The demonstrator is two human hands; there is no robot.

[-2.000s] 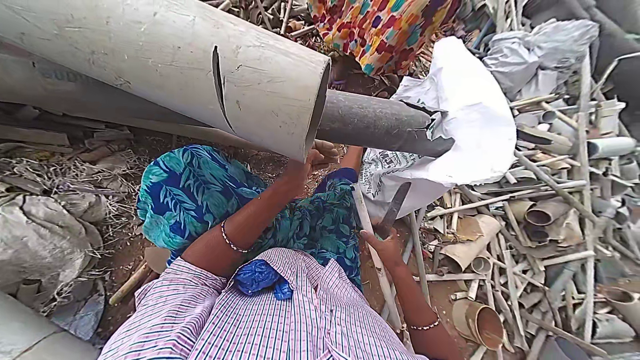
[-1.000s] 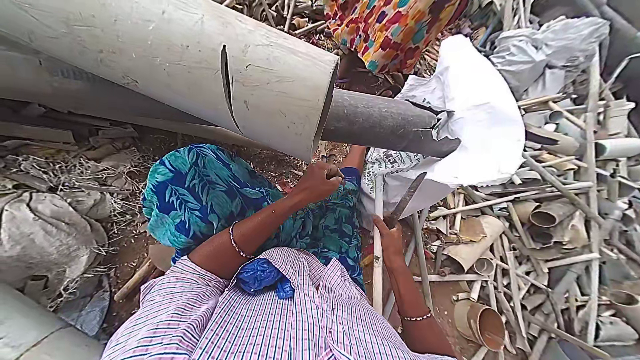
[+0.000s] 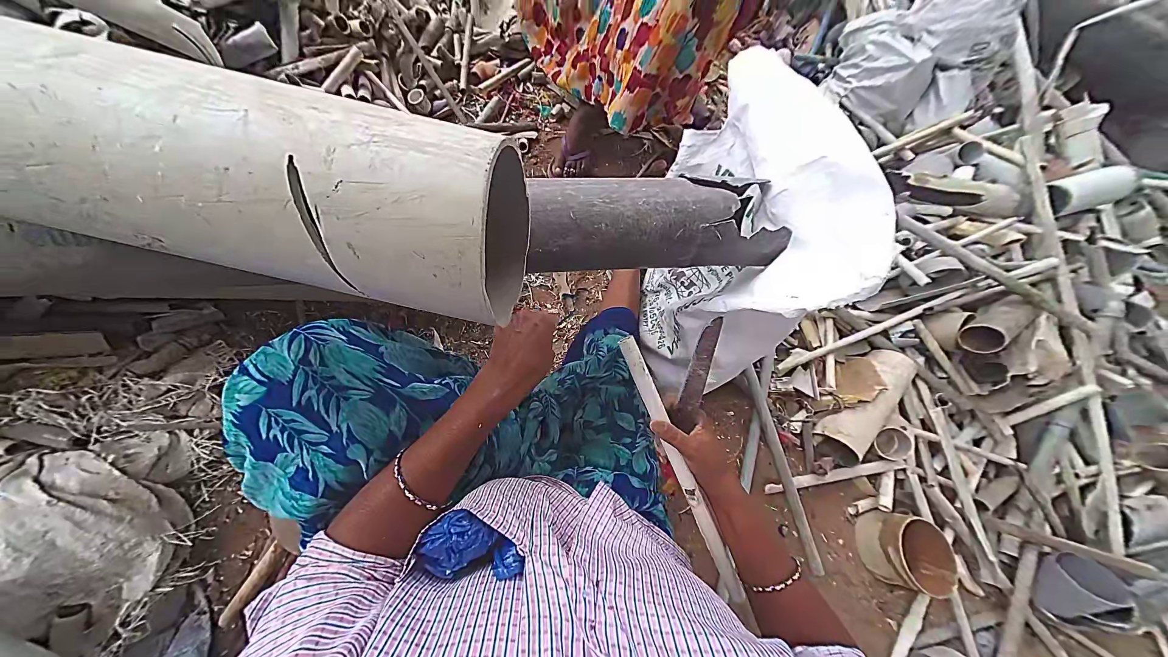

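My right hand point(image 3: 701, 449) is closed around the handle end of a dark, worn blade point(image 3: 700, 370), which points away from me. A thin pale pipe or strip point(image 3: 680, 465) slants past that hand, against its thumb side. My left hand point(image 3: 524, 349) is curled just below the open end of a large grey-white pipe point(image 3: 365, 196); whether its fingers hold anything cannot be seen. That pipe has a long split in its side. Beyond its mouth a dark grey pipe point(image 3: 630, 224) with a jagged, broken end lies over a white woven sack point(image 3: 812, 210).
Cut pipe pieces and strips are heaped on the right, among them a short tan pipe point(image 3: 912, 552). More scrap pipes point(image 3: 420, 96) lie behind. A person in a colourful patterned garment point(image 3: 630, 55) stands beyond the pipes. A dusty sack point(image 3: 82, 538) lies at left.
The pale strip stood nearly upright by my right hand a second ago and now leans, its top to the left. My left hand has moved up closer to the large pipe's lower rim.
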